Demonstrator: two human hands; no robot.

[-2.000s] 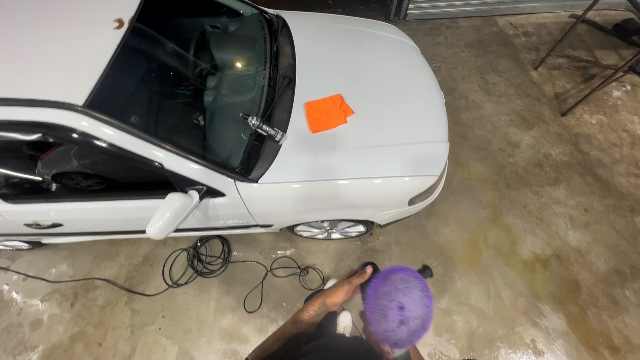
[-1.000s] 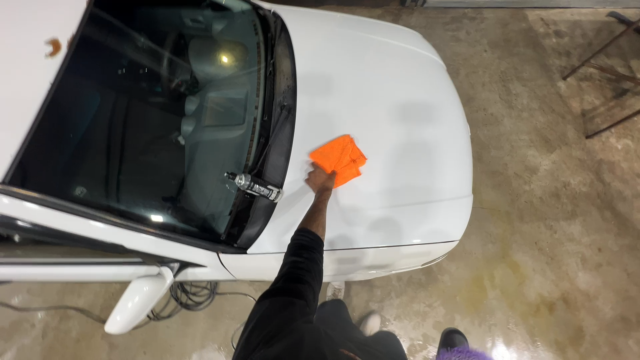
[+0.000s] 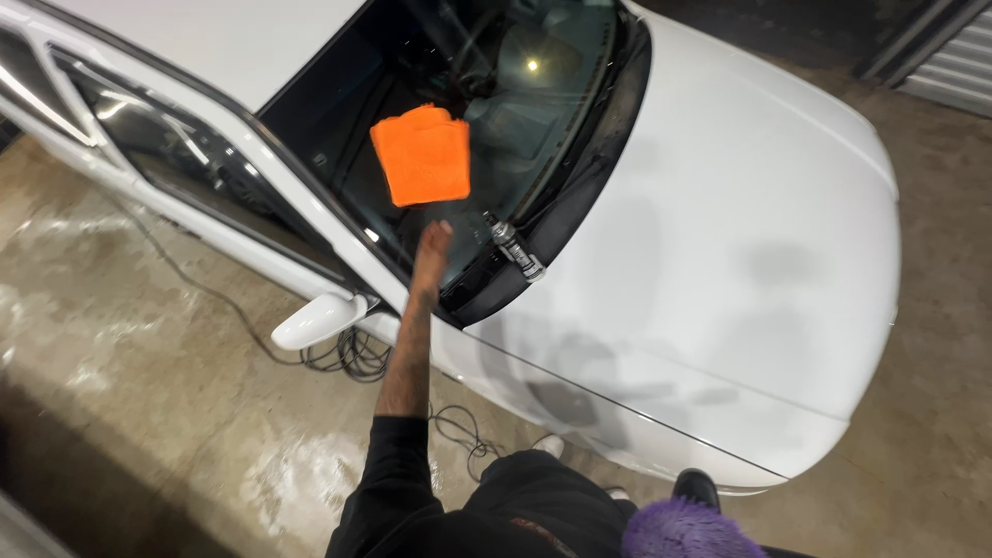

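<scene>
An orange cloth [image 3: 425,157] lies on the windshield [image 3: 349,116] of a white car. Just below it is my left hand [image 3: 435,236], slightly blurred and apart from the cloth, with nothing seen in it. A bottle [image 3: 514,246] bearing writing rests at the base of the windshield, right of that hand. At the bottom right a purple fluffy pad [image 3: 688,530] on a polisher with a black end [image 3: 695,488] is close to my body. My right hand is not in view.
The white hood [image 3: 744,217] spans the right side. A side mirror [image 3: 319,321] juts out left of my forearm. Black cable [image 3: 353,355] lies coiled on the concrete floor below it, with more loops [image 3: 465,434] near my feet. A corrugated shutter [image 3: 957,66] stands at top right.
The orange cloth was on the hood under my left hand and now lies on the windshield, out of that hand. The purple pad shows more than a second ago. The view has turned.
</scene>
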